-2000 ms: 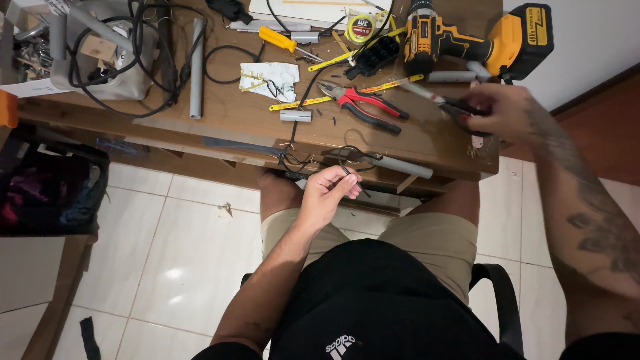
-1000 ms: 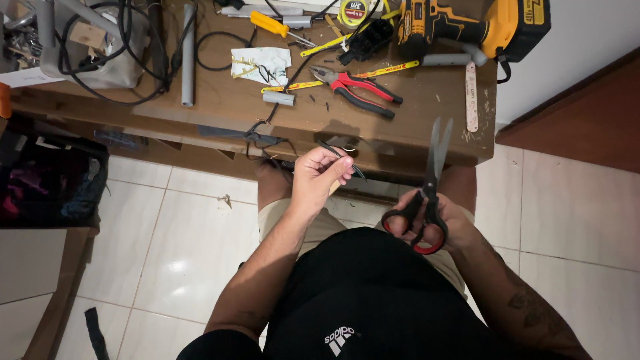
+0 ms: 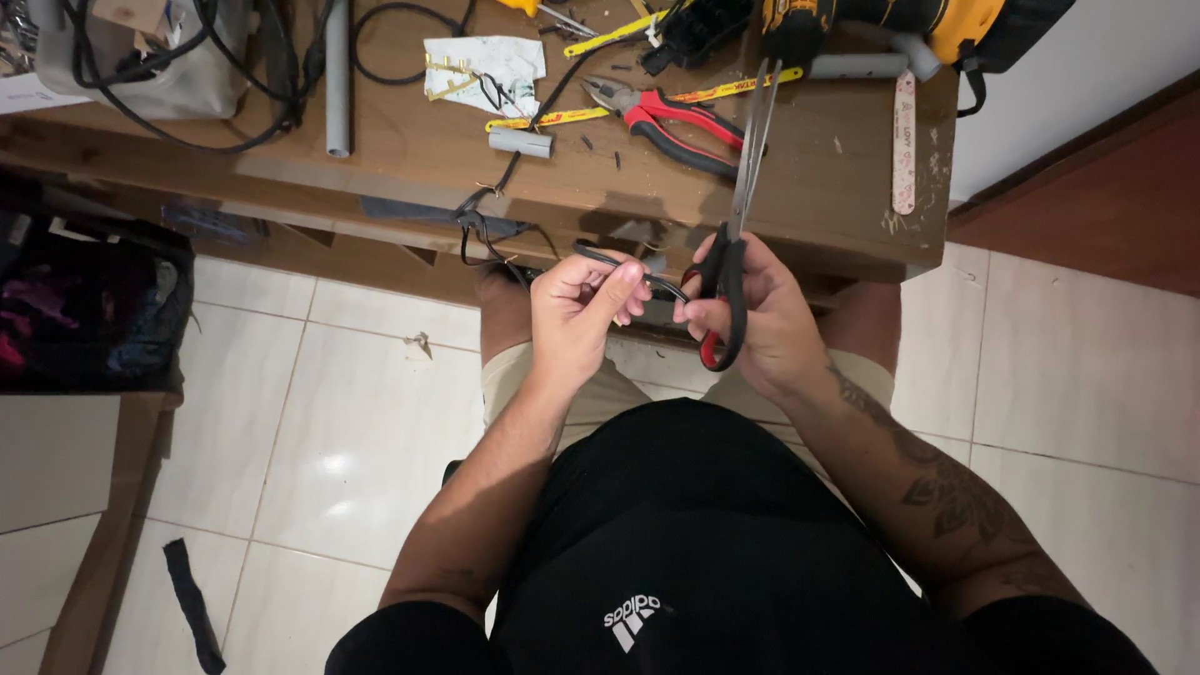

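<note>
My left hand (image 3: 591, 314) pinches a short black cable (image 3: 662, 284) between thumb and fingers, above my lap. My right hand (image 3: 761, 319) has a pair of scissors (image 3: 733, 246) with black and red handles around its fingers, the blades pointing up toward the desk. The thumb and a fingertip of that hand touch the cable's right end. Beyond the hands, red and black pliers (image 3: 689, 129) lie on the wooden desk (image 3: 816, 202), near a short grey tube piece (image 3: 521, 142) and yellow hacksaw blades (image 3: 553, 119).
A cordless drill (image 3: 872, 23), a grey pipe (image 3: 338, 84), a patterned nail file (image 3: 904, 145) and a white paper (image 3: 487, 70) with brass parts lie on the desk. Tangled black cables (image 3: 220, 145) hang over a grey bin at left. A dark bag (image 3: 89, 291) stands left of the desk.
My right hand has brought the scissors from the desk's right side down to my lap, then up beside my left hand. Its fingers now touch the cable.
</note>
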